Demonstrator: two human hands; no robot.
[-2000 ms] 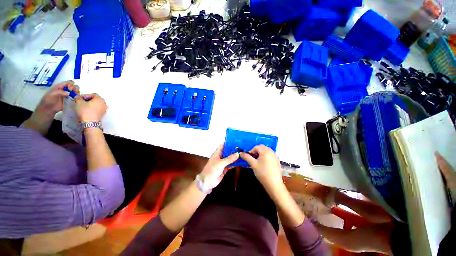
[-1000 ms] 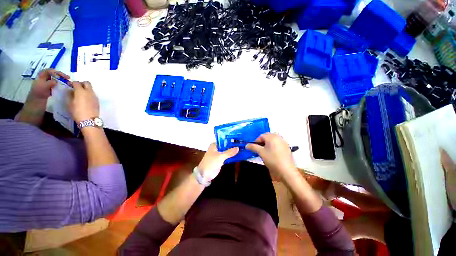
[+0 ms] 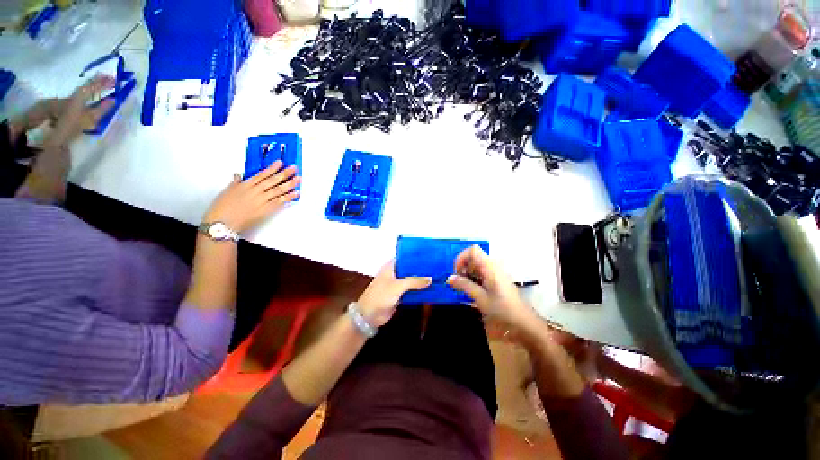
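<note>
A blue moulded tray (image 3: 423, 257) is held at the table's front edge. My left hand (image 3: 388, 292) grips its lower left side, thumb on top. My right hand (image 3: 485, 286) is at its right side with fingers bent; a thin dark piece sticks out to the right beyond the fingers. Whether it grips the cable cannot be told. A filled tray (image 3: 361, 187) with two pale plug tips and a black coil lies on the table ahead. Another filled tray (image 3: 273, 151) lies to its left, partly under another person's hand.
A heap of black cables (image 3: 364, 72) lies at the back. Blocks of nested blue trays (image 3: 570, 117) stand at back right. A smartphone (image 3: 578, 262) and a large basket (image 3: 649, 296) are at right. Printed boxes (image 3: 193, 54) are stacked at back left, near a seated person.
The neighbour's hand has reached onto the left filled tray, now apart from the other and further left. The notebook is mostly out of view. My right hand's fingers have lifted slightly.
</note>
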